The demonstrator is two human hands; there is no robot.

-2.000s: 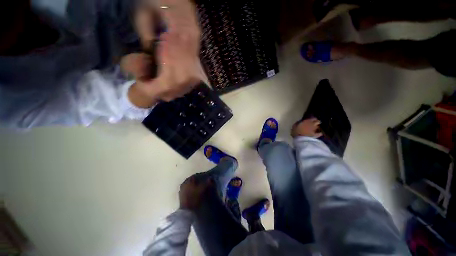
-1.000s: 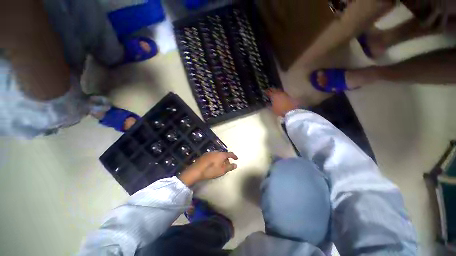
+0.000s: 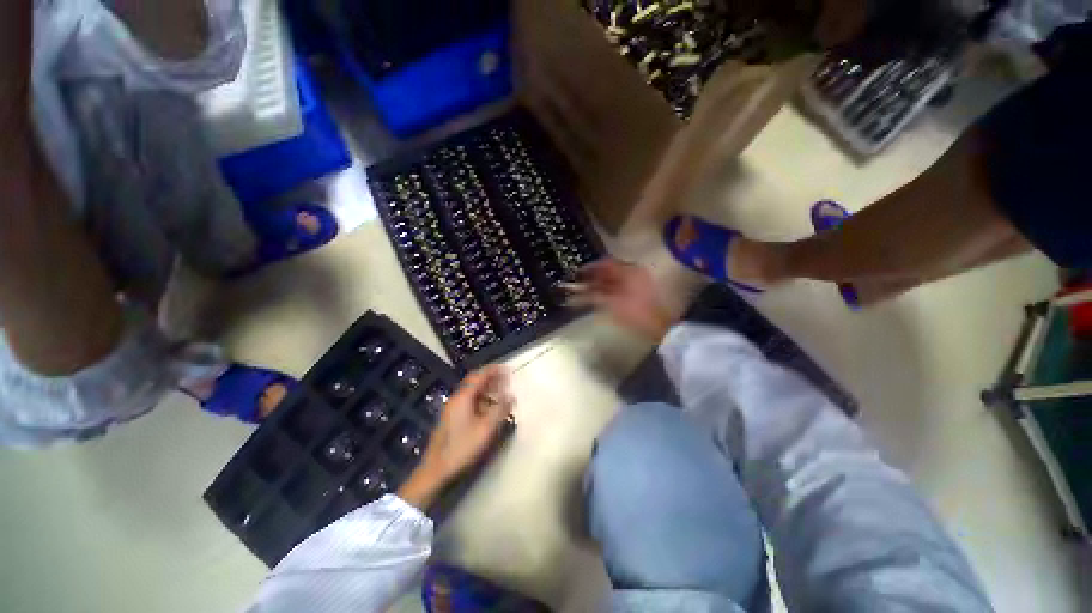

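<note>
My left hand (image 3: 461,431) is at the right edge of the black pocket tray (image 3: 273,461), fingers curled around a small dark, glinting piece (image 3: 491,405). Several square pockets hold dark round units with glossy faces; the left-side pockets look empty. My right hand (image 3: 623,297) is blurred over the lower right corner of the black row tray (image 3: 461,240). A pale shape shows at its fingertips; whether it is a held piece is unclear. The row tray has three long columns of small glinting parts.
A plain dark tray (image 3: 766,341) lies under my right forearm. An open carton (image 3: 599,132) heaped with loose pieces, a light tray (image 3: 874,102), blue bins (image 3: 437,90) and white trays (image 3: 258,90) stand behind. People's slippered feet are at both sides. A metal-frame stand (image 3: 1054,392) is at right.
The view has shifted, showing more of the carton and bins. My right hand has moved from the row tray's edge over its corner. My left fingers have curled in around a small piece.
</note>
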